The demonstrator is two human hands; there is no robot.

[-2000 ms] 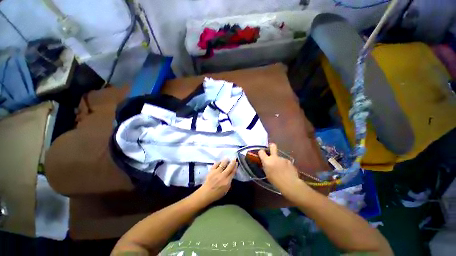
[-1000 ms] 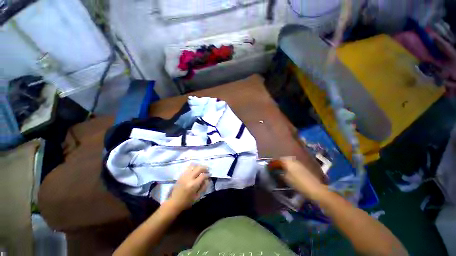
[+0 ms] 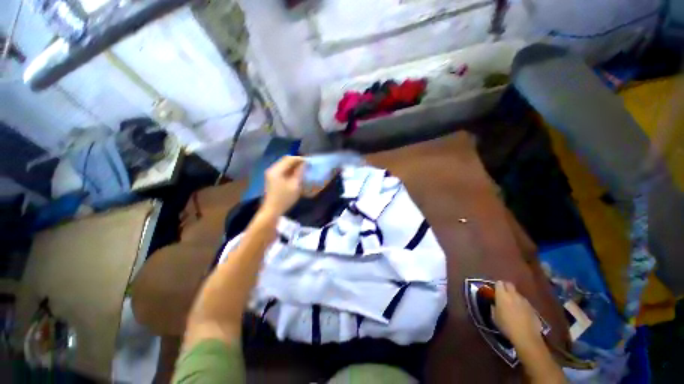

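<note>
The garment (image 3: pixel 345 277) lies on the brown-covered table, white inner side up with black strips, black cloth around its left and near edges. My left hand (image 3: pixel 285 180) is at the garment's far left and pinches a pale edge of it, lifted and blurred. My right hand (image 3: pixel 514 311) holds the steam iron (image 3: pixel 491 322) by its orange-brown handle, on the table to the right of the garment and apart from it.
The brown table pad (image 3: pixel 465 180) has a rounded left end. A blue block (image 3: pixel 262 161) stands behind the garment. A white trough (image 3: pixel 457 101) holds red, pink and black cloth. A grey padded board (image 3: pixel 585 97), blue basket (image 3: pixel 570 259) and wrapped hose (image 3: pixel 640 259) are at right.
My left hand has moved from the garment's near middle to its far left and taken hold of an edge. The iron has moved farther right of the garment. The camera view has shifted.
</note>
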